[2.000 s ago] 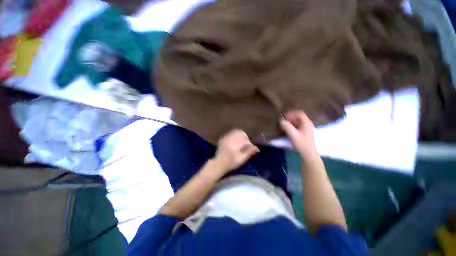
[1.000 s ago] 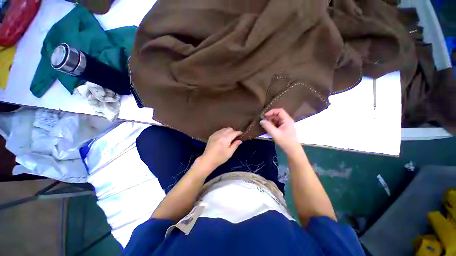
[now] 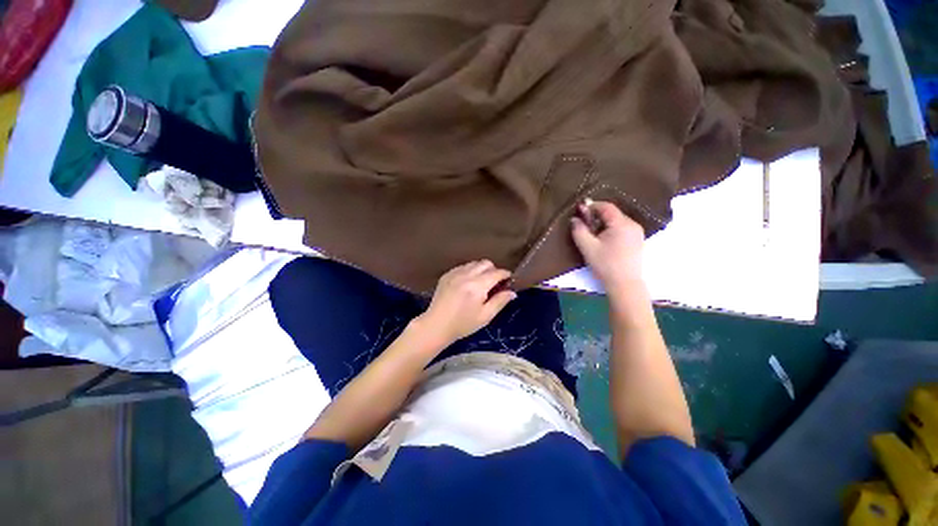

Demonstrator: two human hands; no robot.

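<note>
The large brown coat (image 3: 411, 205) lies on the white tabletop, its lower edge hanging to my lap. A pale dotted stitch line (image 3: 543, 234) runs along its edge, beside a small stitched rectangle (image 3: 569, 175). My left hand (image 3: 468, 300) pinches the coat edge at the lower end of this line. My right hand (image 3: 609, 241) is at the upper part of the stitched edge, thumb and fingers closed together. Something tiny and pale shows at its fingertips; I cannot tell if it is a tool or thread.
A dark flask (image 3: 170, 139) with a silver lid lies on green cloth (image 3: 93, 134) at the left, above a crumpled off-white rag (image 3: 193, 203). White plastic bags (image 3: 93, 293) are at the lower left. A grey bin with yellow cloth (image 3: 895, 467) stands lower right.
My right hand has moved up and right along the stitched edge. My left hand stays at the coat's lower edge. The blurred early view is now steadier, with the coat's stitching visible.
</note>
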